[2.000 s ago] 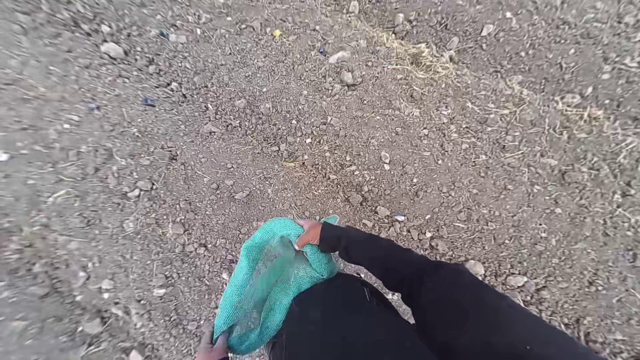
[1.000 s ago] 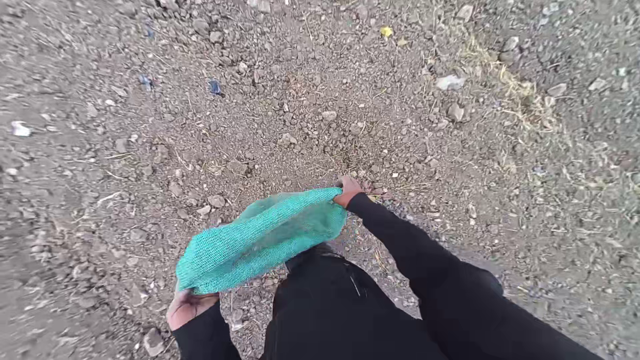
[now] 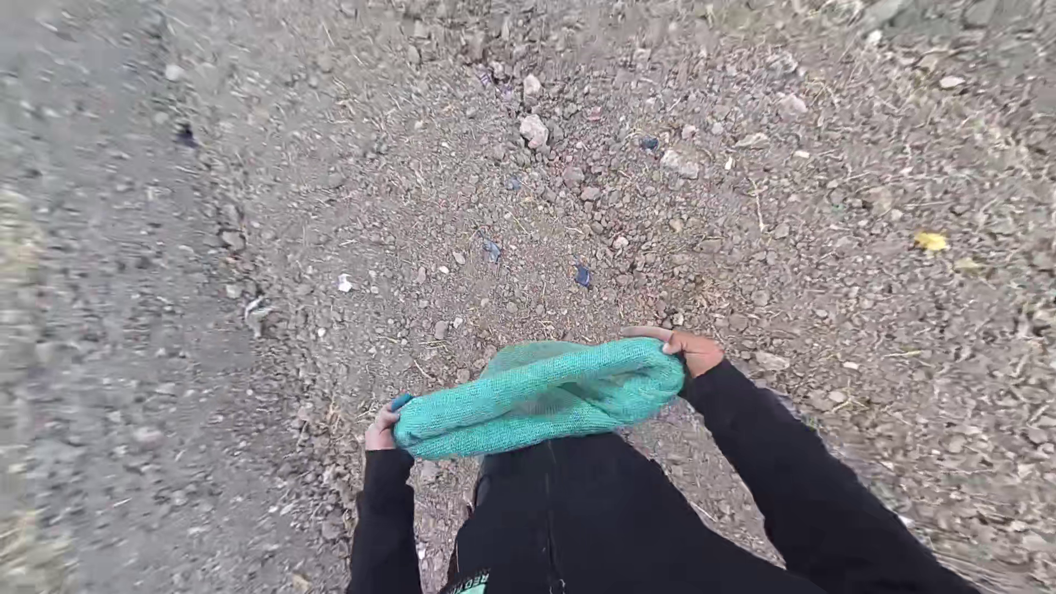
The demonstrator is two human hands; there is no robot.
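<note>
A green woven mesh sack (image 3: pixel 528 392) is stretched between my two hands at waist height, its rim rolled into a thick band around an opening. At the sack's left end, my left hand (image 3: pixel 382 426) grips the rolled rim, most of its fingers hidden by the fabric. My right hand (image 3: pixel 691 350) holds the opposite end of the rim, with one finger lying along the outer edge. The inside of the sack shows only in part, and no contents can be made out. Black sleeves cover both arms.
Gravelly ground with small stones lies all around. A larger pale stone (image 3: pixel 534 131) is ahead. Dark blue scraps (image 3: pixel 583 275), a yellow scrap (image 3: pixel 931 241) and a white scrap (image 3: pixel 344 283) lie on the ground. Dry straw is scattered about.
The sack's opening, wide and slack two seconds ago, is now drawn out long between my hands, with a thicker rolled rim. The view has moved over the ground.
</note>
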